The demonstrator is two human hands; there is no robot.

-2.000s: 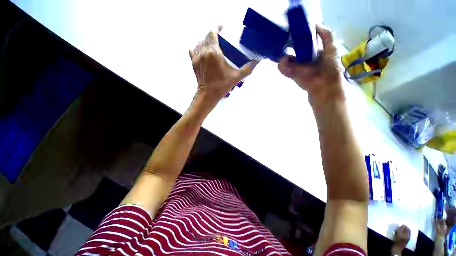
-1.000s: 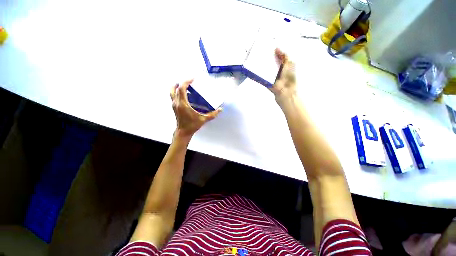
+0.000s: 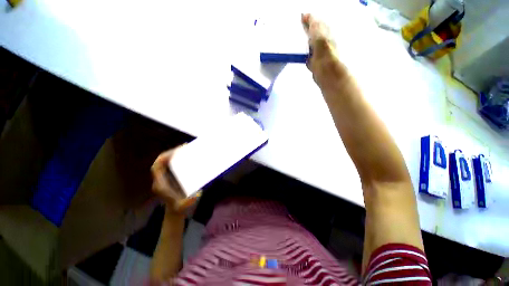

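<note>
My left hand (image 3: 174,181) grips one end of a white retail box (image 3: 217,153) with a dark blue side, tilted over the table's front edge. My right hand (image 3: 322,47) is further back, fingers extended against the right end of another retail box, whose dark blue edge (image 3: 283,57) faces me. Its white top blends into the glare, and my thumb is hidden, so the grip is unclear. Between the hands, several boxes (image 3: 245,92) show dark blue edges side by side, slightly fanned.
The white table (image 3: 357,151) has a curved front edge. Three retail boxes (image 3: 433,166) lie apart at the right. A yellow bag (image 3: 432,33) with a white bottle or roll stands at the back right, near a plastic-wrapped blue bundle (image 3: 497,100). Checkered floor shows below.
My left hand has moved down and toward my body with its box, which now shows its white face. My right hand has moved up and away. Several blue edges now show between them.
</note>
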